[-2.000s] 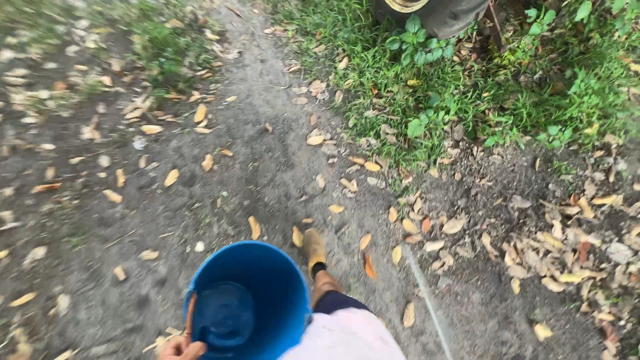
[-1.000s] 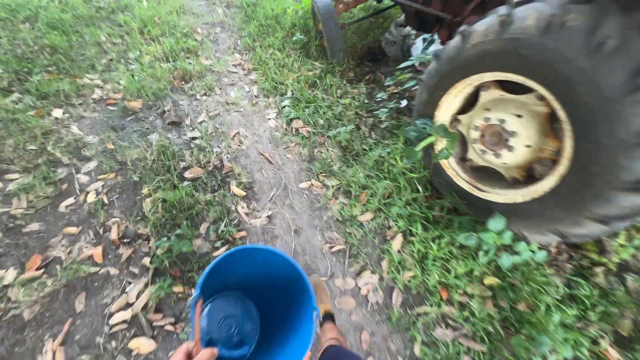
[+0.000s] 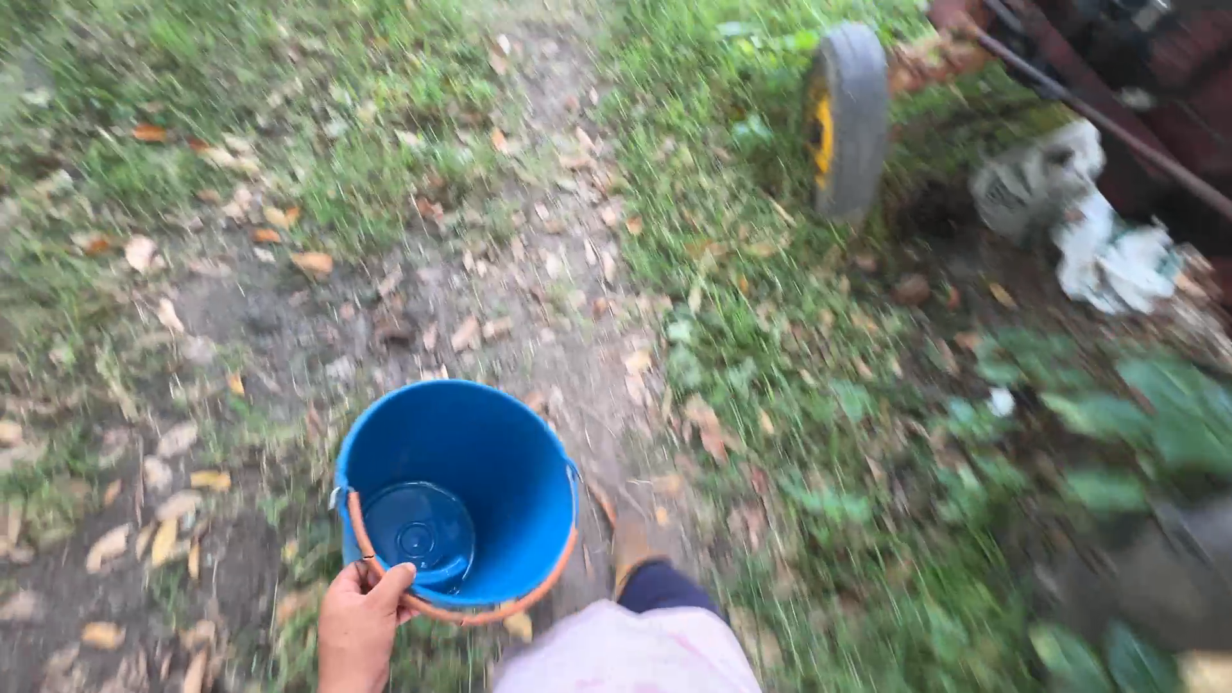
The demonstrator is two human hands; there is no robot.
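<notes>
A blue plastic bucket hangs low in front of me, its open top facing up toward the camera. My left hand grips its near rim together with the orange handle, thumb over the edge. The handle lies down along the near side of the rim. At the bottom of the bucket shows a round base with rings, wet-looking or holding a little clear liquid. My right hand is out of the frame.
A worn dirt path with dry leaves runs ahead between grass. To the right stand a small wheel with a yellow hub, dark red machinery, white plastic bags and broad-leaved plants. My shod foot is on the path.
I have moved forward along the path; the large tractor wheel of a second ago has mostly left the view, and the small front wheel shows more fully. The bucket stays in my left hand.
</notes>
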